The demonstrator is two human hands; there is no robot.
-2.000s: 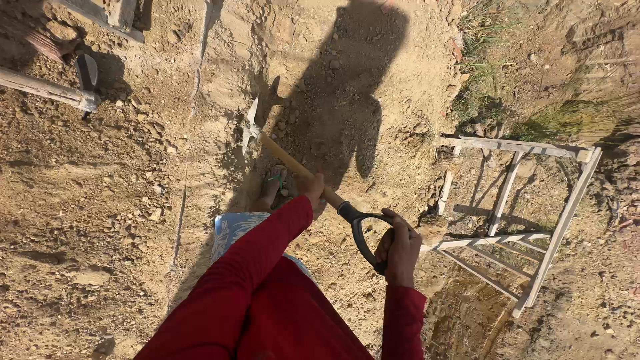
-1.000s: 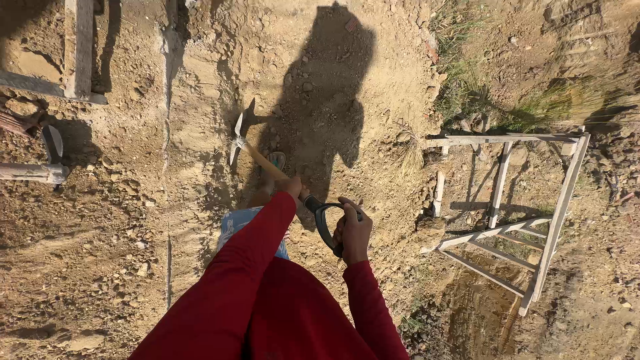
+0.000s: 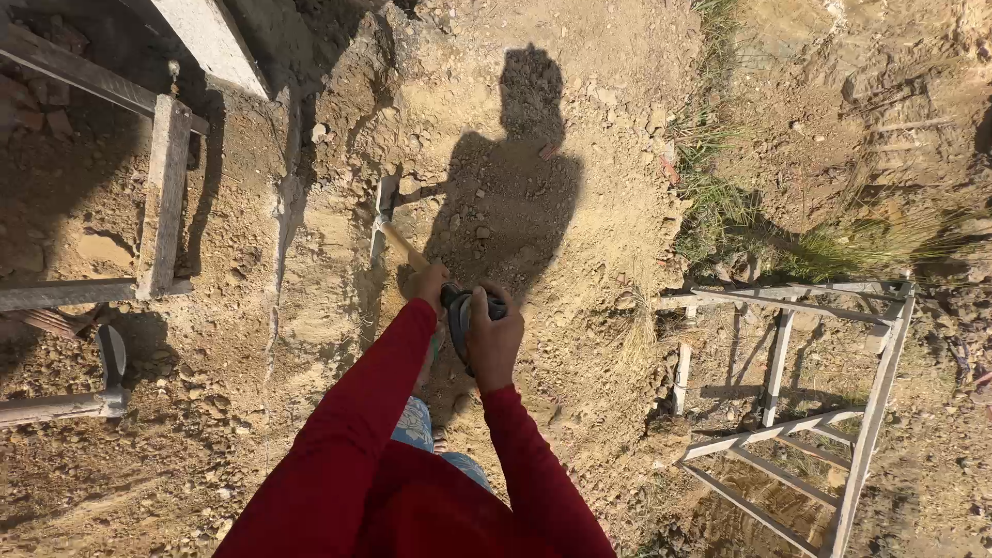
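A pickaxe-like tool with a narrow two-ended metal head (image 3: 384, 206), a wooden shaft (image 3: 404, 246) and a black D-shaped grip (image 3: 459, 322) slants across the middle. My left hand (image 3: 428, 285) is closed around the shaft, just above the black part. On the black grip, my right hand (image 3: 494, 335) is wrapped with its fingers partly hidden. The metal head lies over the dry soil left of my shadow; whether it touches the ground I cannot tell. Below my hands, patterned blue shorts (image 3: 415, 425) and part of a foot show.
A wooden frame with slats (image 3: 872, 418) stands at the right, beside grass tufts (image 3: 717, 198). Wooden boards (image 3: 164, 198) lie at the upper left. A hoe-like tool (image 3: 112, 360) rests on stony soil at the left. A raised ridge (image 3: 280, 248) runs through the ground.
Both hands have stayed on the tool. My right hand and the black grip now sit closer to my left hand in view. The view has shifted, showing more boards at the upper left.
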